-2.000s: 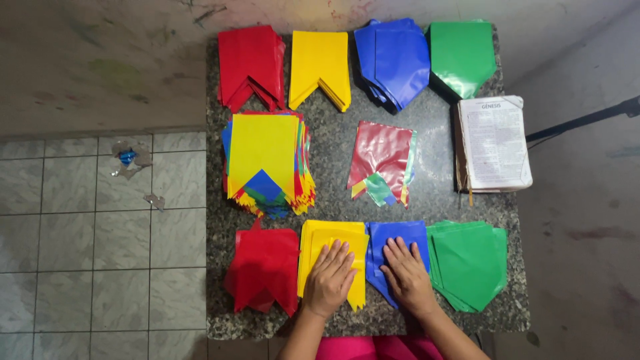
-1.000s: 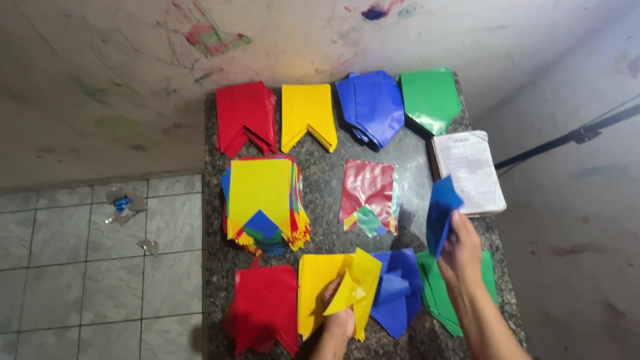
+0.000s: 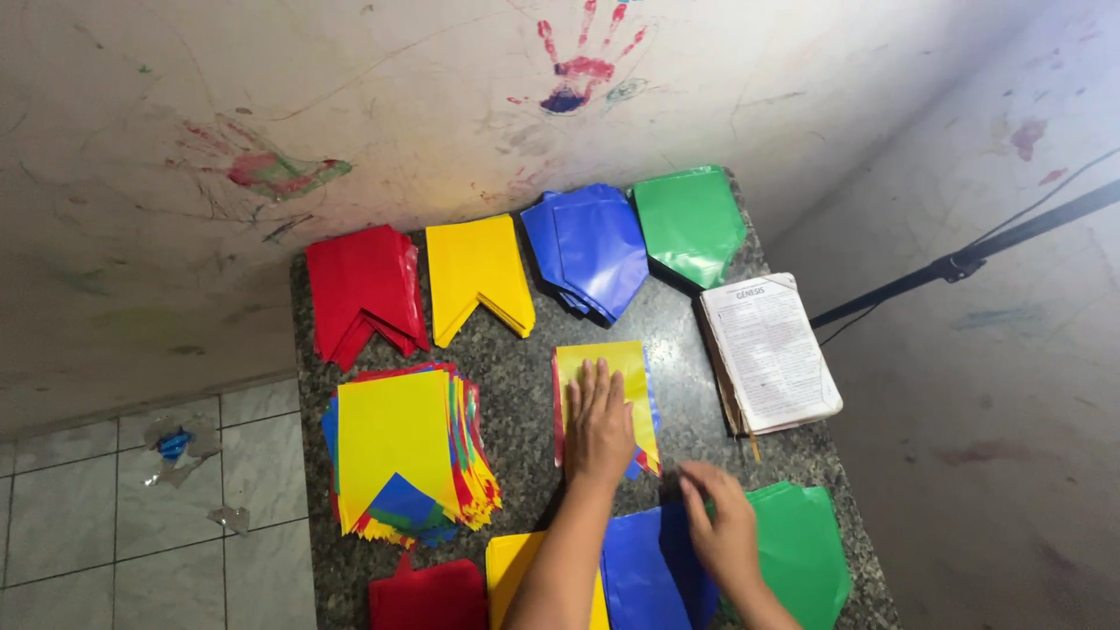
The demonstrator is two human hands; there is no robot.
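My left hand (image 3: 601, 424) lies flat, palm down, on a yellow plastic pennant (image 3: 645, 376) atop a small mixed pile at mid-table. Blue and red edges stick out from under it. Just right of it, my right hand (image 3: 717, 516) hovers by the near blue pennants (image 3: 652, 560), fingers curled, thumb near the fingertips; nothing shows in it. Near stacks of red (image 3: 429, 595), yellow (image 3: 512, 560) and green pennants (image 3: 801, 542) flank the blue ones. A thick mixed pile (image 3: 394, 429) with a yellow pennant on top is at left.
Red (image 3: 354, 280), yellow (image 3: 472, 262), blue (image 3: 604, 245) and green pennant stacks (image 3: 687, 219) line the far side of the speckled stone table (image 3: 516, 394). An open thick book (image 3: 770, 359) lies at right, before a black pole (image 3: 910, 284). Paint-marked walls stand behind and right.
Both hands have come to mid-table from the near stacks. A yellow pennant now tops the small pile, where a red one showed before. The blue pennant has left my right hand. The view has shifted.
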